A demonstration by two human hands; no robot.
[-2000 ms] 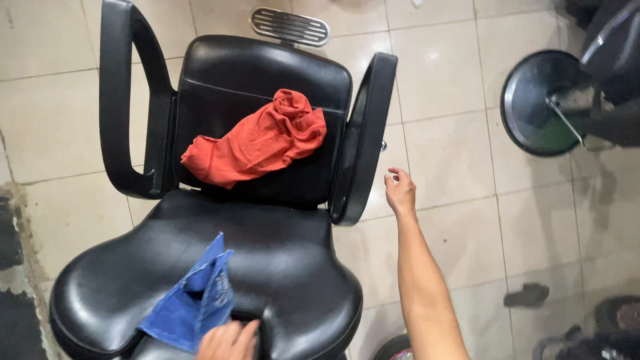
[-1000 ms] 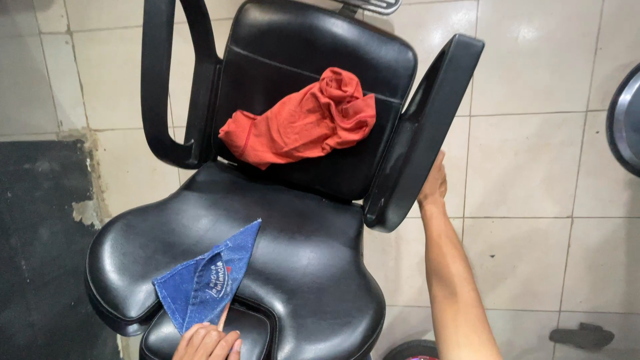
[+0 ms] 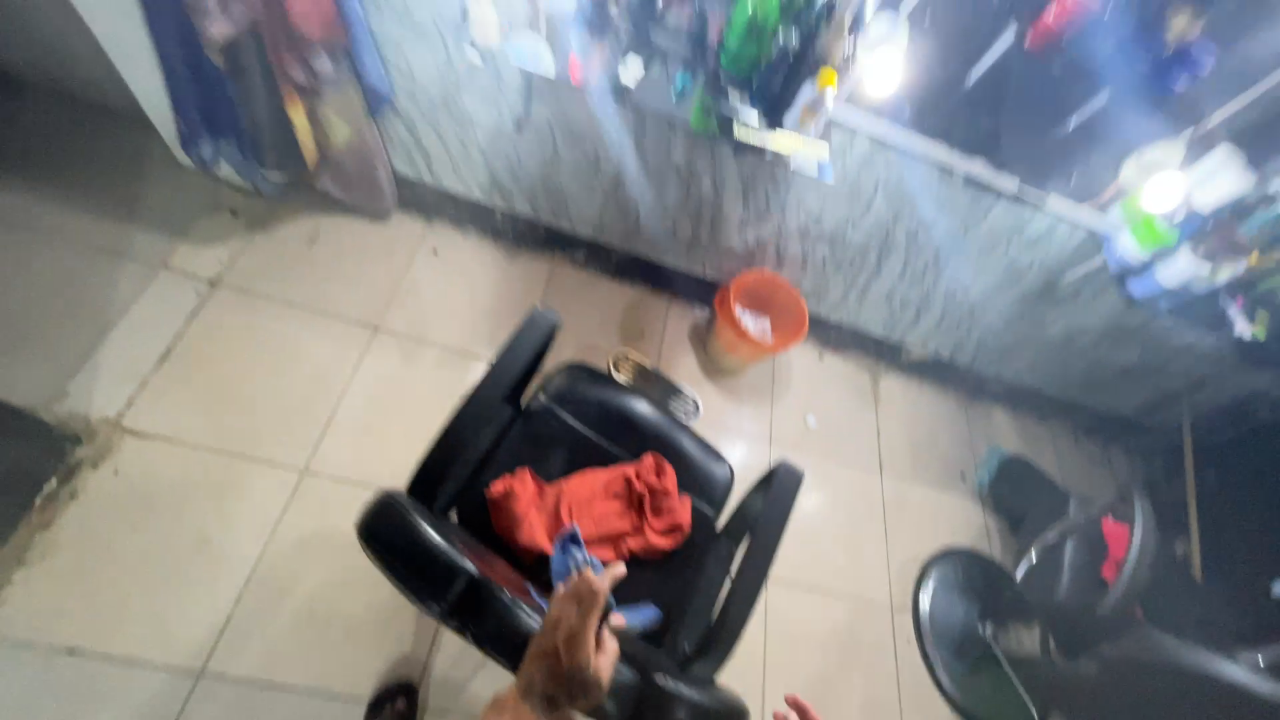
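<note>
My left hand (image 3: 572,645) is at the lower middle of the head view, closed around a blue denim cloth (image 3: 573,560), over the backrest of a black padded salon chair (image 3: 440,570). The cloth's upper end sticks out in front of the fingers, close to a crumpled red cloth (image 3: 595,505) lying on the seat. Only the fingertips of my right hand (image 3: 797,709) show at the bottom edge, to the right of the chair; whether they hold anything is not visible. The picture is blurred.
An orange bin (image 3: 760,310) with white scraps inside stands by the grey wall (image 3: 560,150). Beyond the chair is its metal footrest (image 3: 655,385). At the right are a round black base (image 3: 965,630) and another dark chair. Garments (image 3: 290,100) hang at upper left.
The view has swung up to the wall and bin. My left hand, earlier at the denim cloth on the headrest, now holds it above the chair. My right hand, earlier beside the armrest, is mostly out of view.
</note>
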